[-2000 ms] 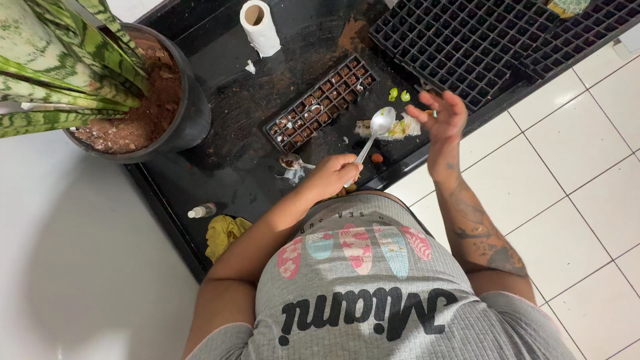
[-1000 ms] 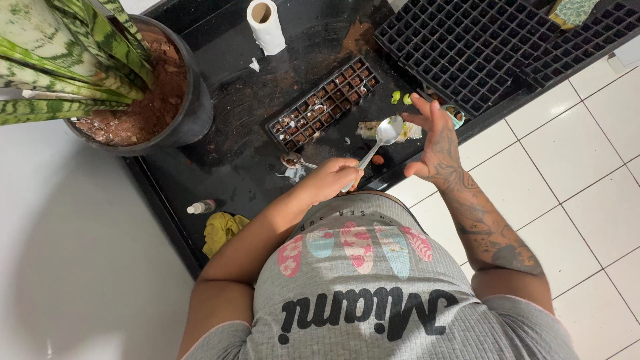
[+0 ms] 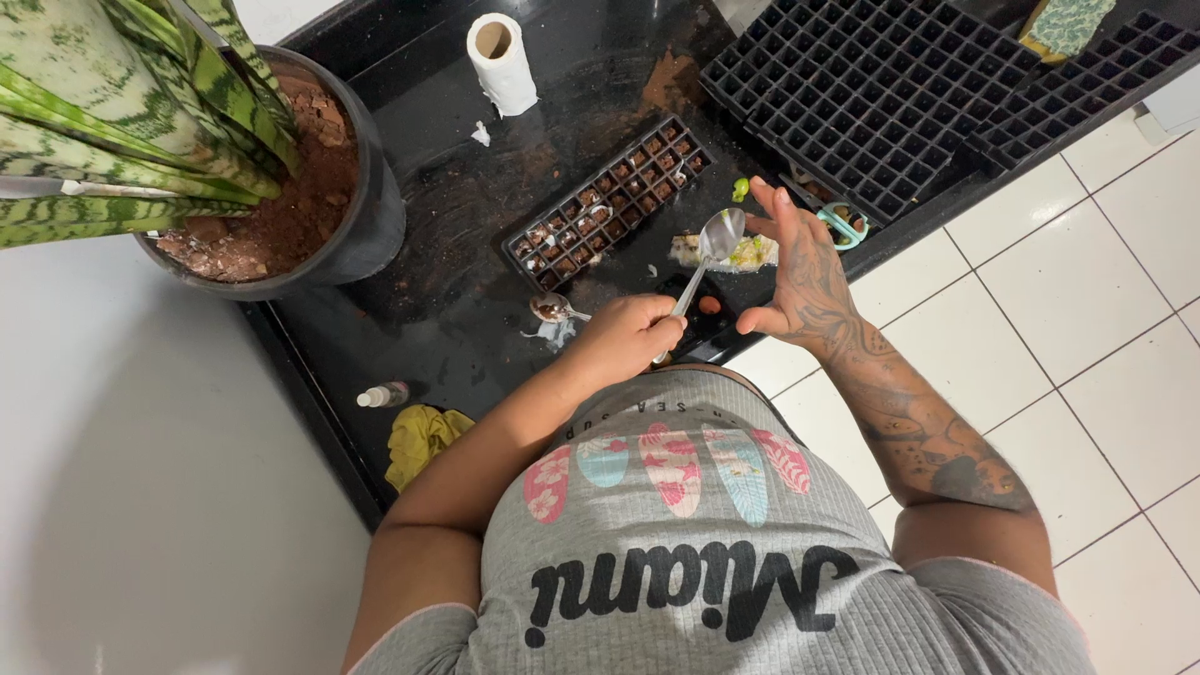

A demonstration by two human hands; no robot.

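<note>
My left hand (image 3: 626, 337) is closed around the handle of a metal spoon (image 3: 720, 236), whose bowl points up and to the right. Beside the bowl, my right hand (image 3: 793, 267) is raised with fingers apart and nothing visible in it. Below the spoon's bowl lies a paper towel piece (image 3: 755, 251) with greenish wet bits. A small reddish-orange round thing (image 3: 710, 305) sits right of the spoon handle. Left of it is a black seedling tray (image 3: 609, 202) of soil-filled cells, some with white bits. A second spoon (image 3: 551, 306) holding soil rests near my left hand.
Empty black cell trays (image 3: 844, 94) fill the upper right, with a sponge (image 3: 1064, 26) on them. A paper roll (image 3: 503, 66) stands at the back. A potted snake plant (image 3: 361, 216) is at left, a small bottle (image 3: 382, 395) and yellow cloth (image 3: 422, 441) nearer. Light-green-handled scissors (image 3: 844, 227) lie near my right hand.
My right hand has moved in closer to the spoon's bowl, its fingers now covering part of the scene beside the paper towel. My left hand keeps its hold on the spoon.
</note>
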